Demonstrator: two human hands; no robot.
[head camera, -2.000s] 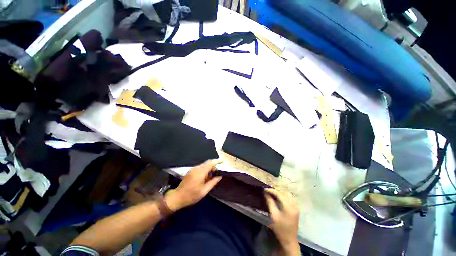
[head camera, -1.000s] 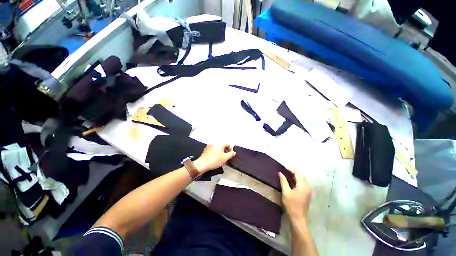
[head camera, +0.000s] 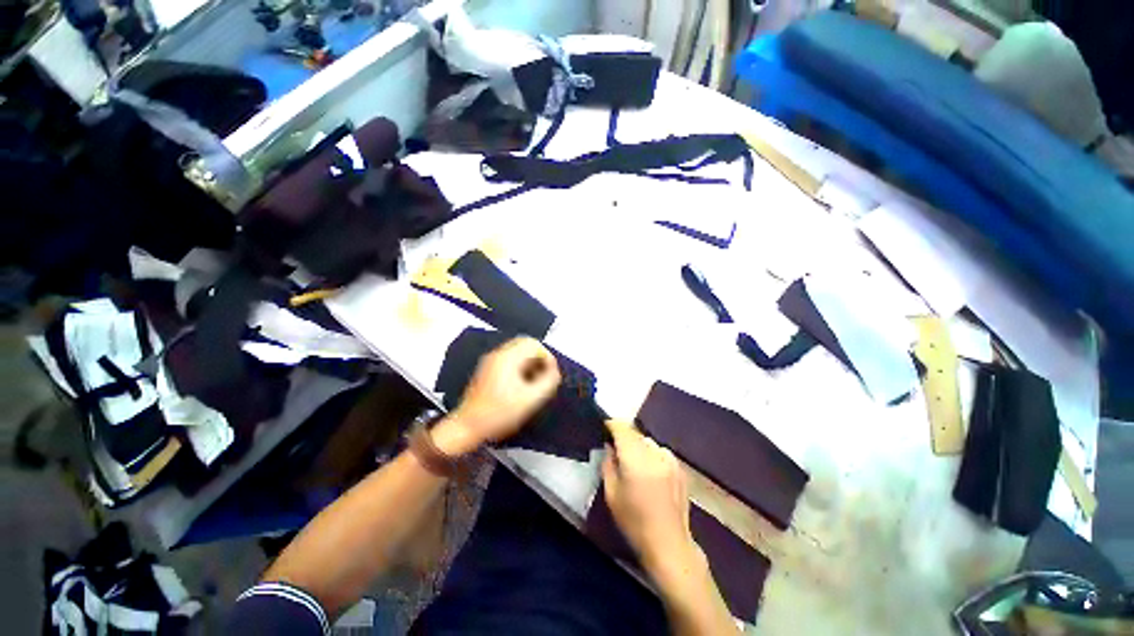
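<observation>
A maroon flap piece (head camera: 721, 452) lies flat on the white-topped table, right of my hands. A second maroon piece (head camera: 734, 562) lies nearer the table's front edge, partly under my right hand and forearm. A stack of black cut pieces (head camera: 468, 360) lies left of them. My left hand (head camera: 507, 391) is over this stack with its fingers curled; whether it holds anything is hidden. My right hand (head camera: 637, 466) is at the stack's right corner, fingertips at the black fabric; its grip is not clear.
Behind lie a black strip (head camera: 510, 292) on a tan template (head camera: 450, 281), narrow black strips and a long black band (head camera: 622, 159). At right are a folded black bundle (head camera: 1010, 447) and a cut-off iron (head camera: 1032, 605). A garment pile (head camera: 336, 218) is at left.
Both hands have left the upper maroon piece, which now lies flat. My right hand has moved left to the black stack; my left hand is now over it. The view has shifted left.
</observation>
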